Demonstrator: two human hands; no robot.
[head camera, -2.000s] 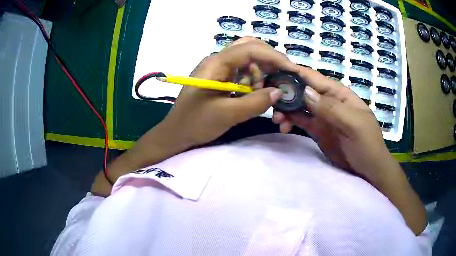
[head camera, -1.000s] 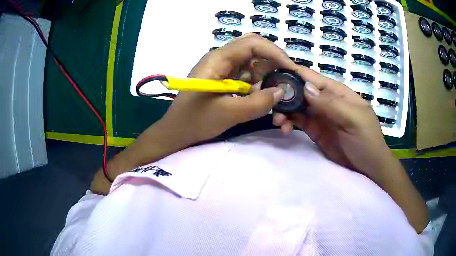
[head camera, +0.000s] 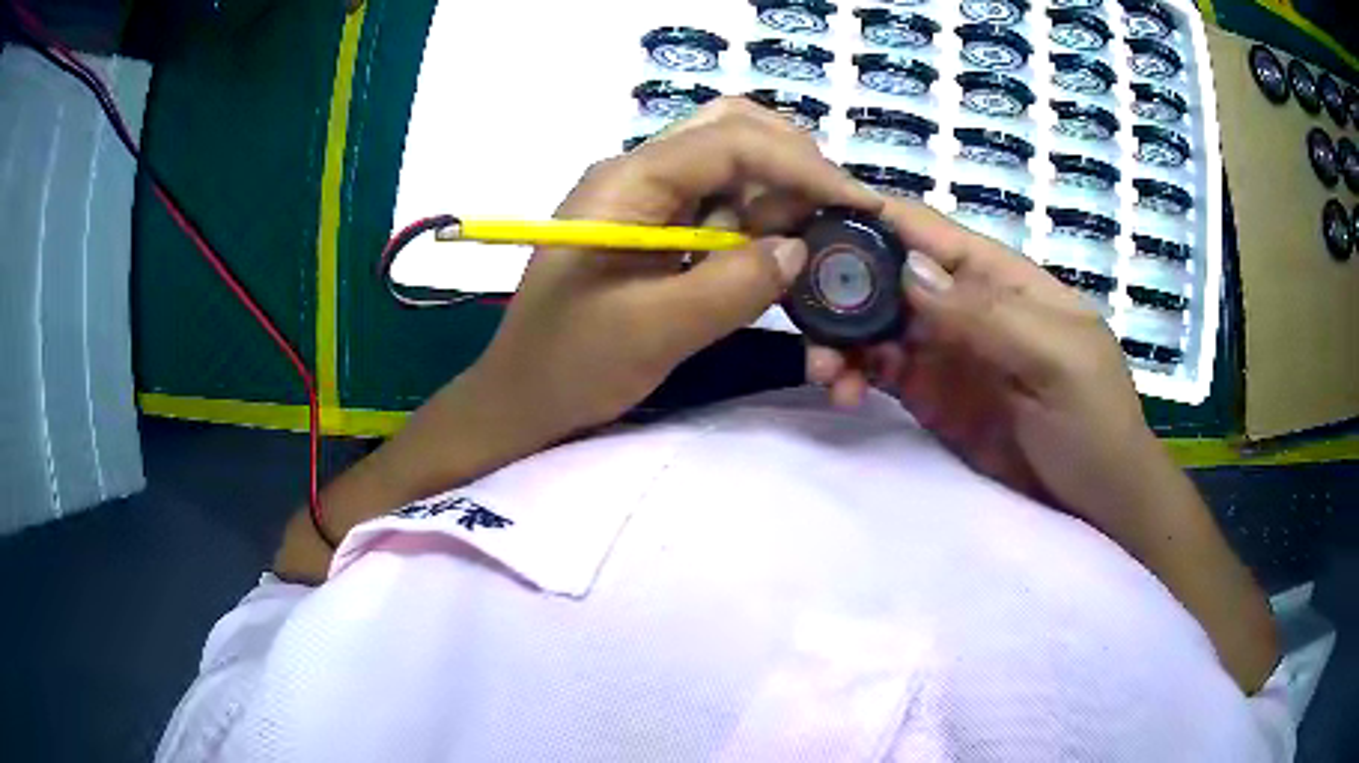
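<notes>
A speaker driver (head camera: 847, 280) with a black rim and grey centre is held between my two hands, its face towards me. My right hand (head camera: 999, 321) grips its right edge with thumb and fingers. My left hand (head camera: 641, 268) touches its left edge with the thumb tip and also holds the yellow test probe (head camera: 596, 236). Thin red and black probe leads (head camera: 395, 261) loop from the probe's left end. The probe's right end lies by my left fingers, and I cannot tell if it touches the driver.
Behind my hands, the white tray (head camera: 492, 90) holds rows of speaker drivers on its middle and right. Brown cardboard (head camera: 1282, 343) with more drivers lies at right. A pale ribbed stack (head camera: 67, 283) stands at far left. A red wire (head camera: 239, 283) runs down to my left wrist.
My left thumb has moved left off the driver's centre to its edge, uncovering the grey middle. The probe has shifted slightly left and up.
</notes>
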